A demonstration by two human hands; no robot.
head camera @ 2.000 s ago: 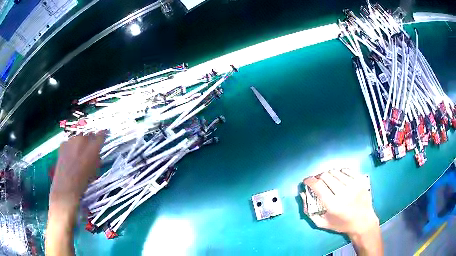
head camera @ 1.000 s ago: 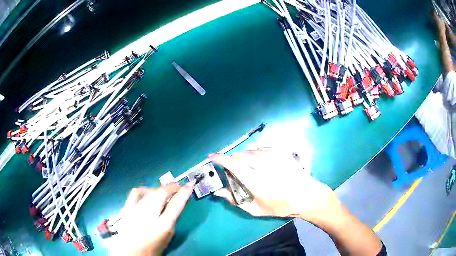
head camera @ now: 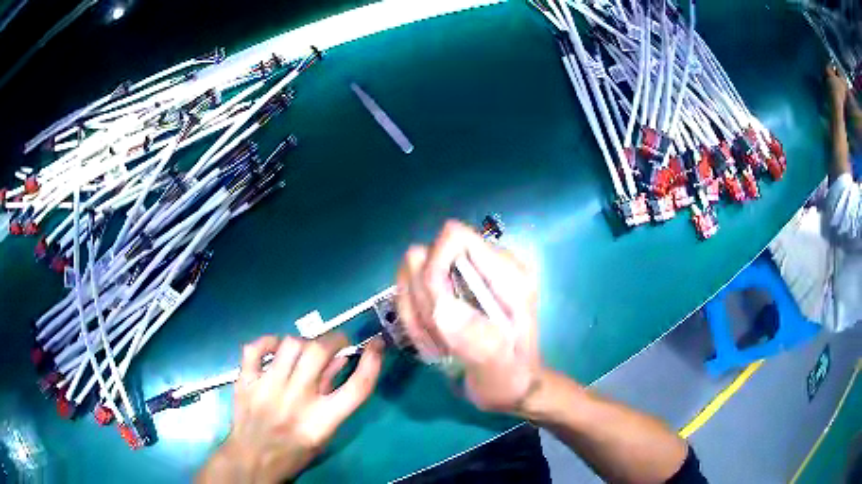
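Note:
A white-sleeved cable (head camera: 354, 313) with a white label tag (head camera: 309, 324) lies in front of me; a dark connector (head camera: 491, 227) shows beyond my right hand. Another white sleeved length (head camera: 213, 385) runs under my left hand (head camera: 293, 402), whose thumb and fingers pinch its end by the fixture block. Whether both lengths are one harness I cannot tell. The silvery fixture block (head camera: 388, 317) is mostly hidden under my right hand (head camera: 473, 307). My right hand is blurred and closed around a metallic hand tool (head camera: 463, 282), mostly covered by the fingers.
A harness pile (head camera: 161, 198) lies on the green table at the left, another (head camera: 652, 95) with red connectors (head camera: 704, 180) at the right. Slim silver tweezers (head camera: 383, 118) lie mid-table. A blue stool (head camera: 756, 317) and another person's sleeve (head camera: 844, 213) are at the right.
My left hand reached into the left pile, then came to the block with a harness. My right hand moved left with the tool and now covers much of the block.

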